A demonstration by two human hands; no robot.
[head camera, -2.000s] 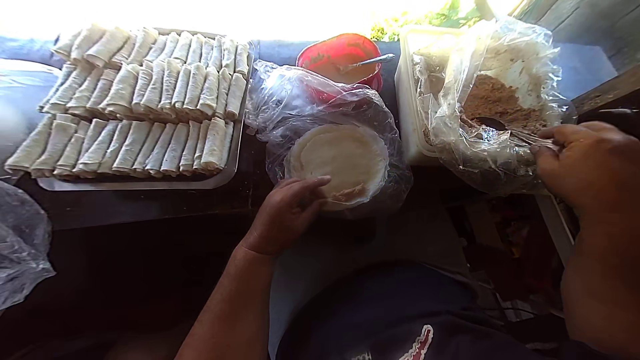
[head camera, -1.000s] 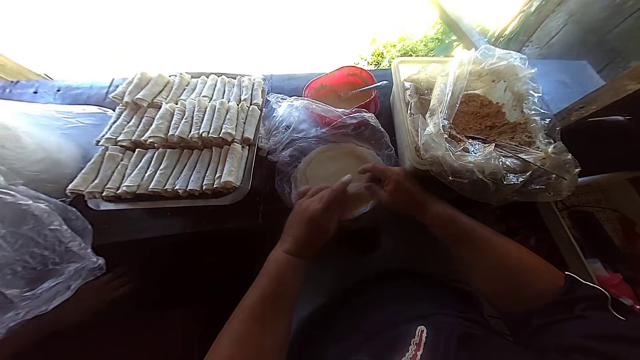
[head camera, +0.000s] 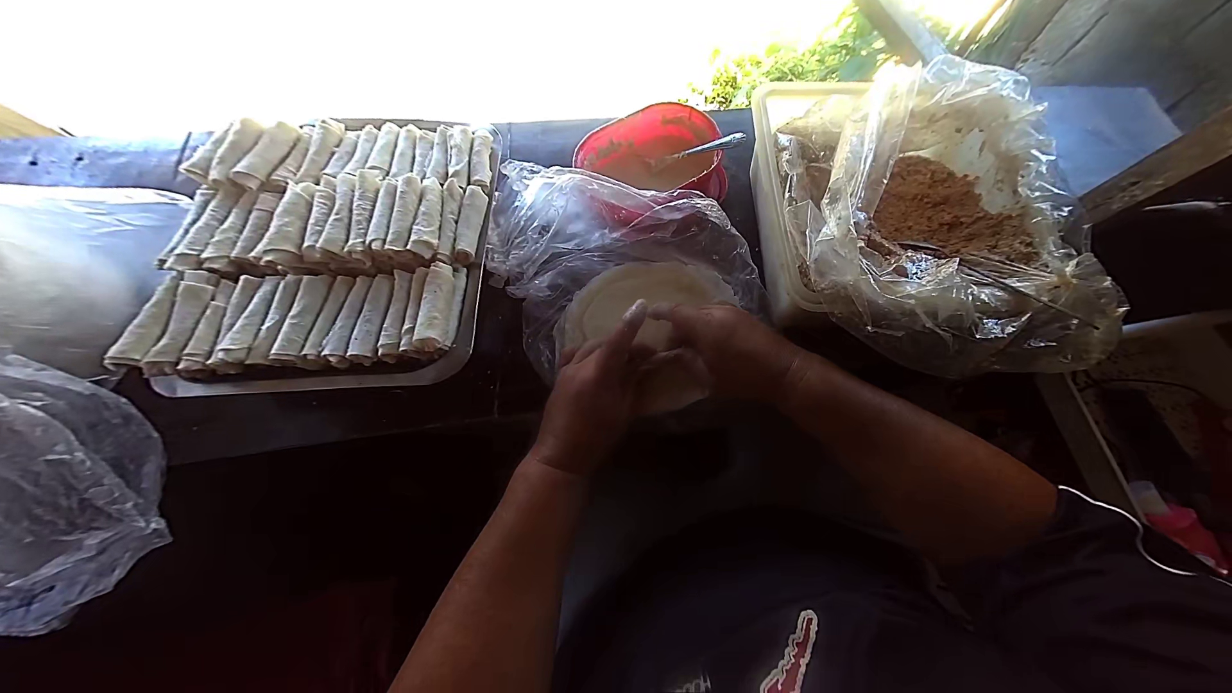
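A stack of round, thin dough wrappers [head camera: 664, 281] lies on clear plastic in front of me. My left hand [head camera: 602, 385] is at its left near edge, thumb raised, and my right hand [head camera: 722, 346] is at its right side, fingertips close to the left thumb. Both hands touch the near part of the top wrapper; the fingers partly hide what is between them. To the right, a plastic-lined white tub [head camera: 784, 279] holds brown crumbly filling [head camera: 948, 207] and a metal utensil [head camera: 1011, 279]. Rolled wrappers [head camera: 308, 221] fill a tray [head camera: 404, 377] in several rows at the left.
Behind the stack, a red bowl [head camera: 602, 144] holds a pale mixture and a metal spoon [head camera: 712, 146]. Crumpled plastic [head camera: 577, 226] lies between bowl and stack. More clear plastic bags [head camera: 67, 491] are at the far left. A wooden beam [head camera: 1160, 168] runs at the right.
My right hand has left the utensil at the filling tub and come to the wrapper stack beside my left hand. The utensil now rests in the tub. The view has shifted somewhat.
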